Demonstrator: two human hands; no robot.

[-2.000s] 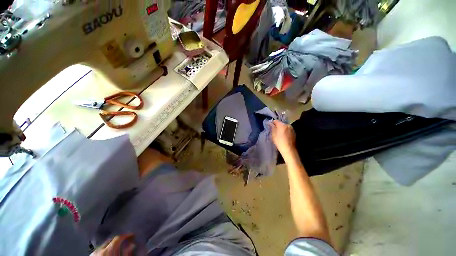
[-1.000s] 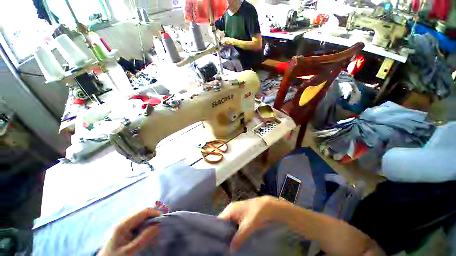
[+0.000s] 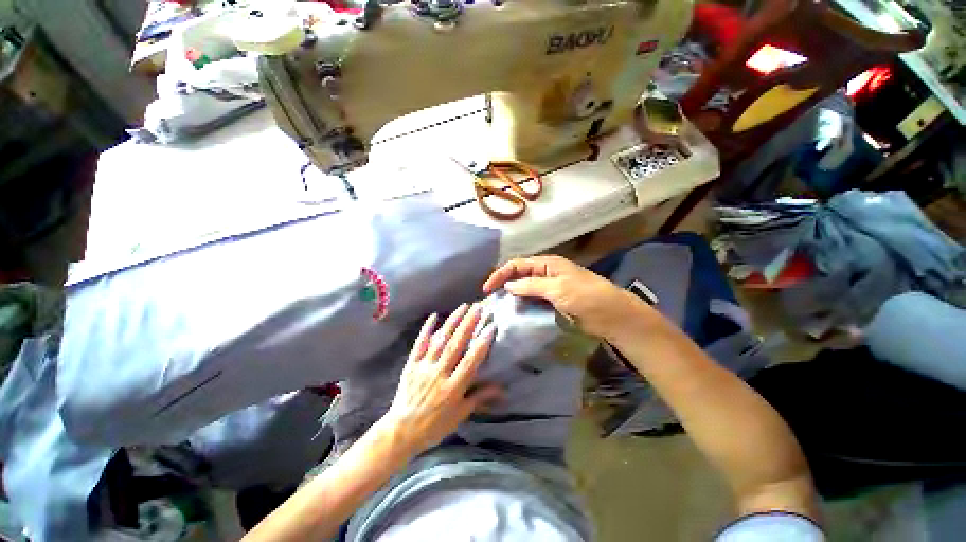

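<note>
A light grey-blue garment panel (image 3: 265, 286) with a red-pink and green embroidered emblem (image 3: 375, 294) lies over the front of the table, its left end under the machine head's needle area. A narrow dark slit shows near its lower left. A grey cloth piece (image 3: 524, 337) lies over my lap. My left hand (image 3: 445, 376) rests flat on it, fingers spread. My right hand (image 3: 551, 288) is at its upper edge with fingers bent over the cloth; fingertips seem to pinch it. Orange-handled scissors (image 3: 508, 191) lie on the table right of the needle.
The cream sewing machine (image 3: 477, 53) stands behind the panel. A tray of small metal bits (image 3: 651, 161) is at the table's right end. A wooden chair (image 3: 741, 106), heaped cloth (image 3: 879, 249), a light blue roll (image 3: 927, 337) and a partly hidden phone (image 3: 642, 292) are at right.
Two seconds ago my right hand was at the cloth beside the phone; it came back to my lap. My left hand has since opened flat on the grey cloth. The view has shifted.
</note>
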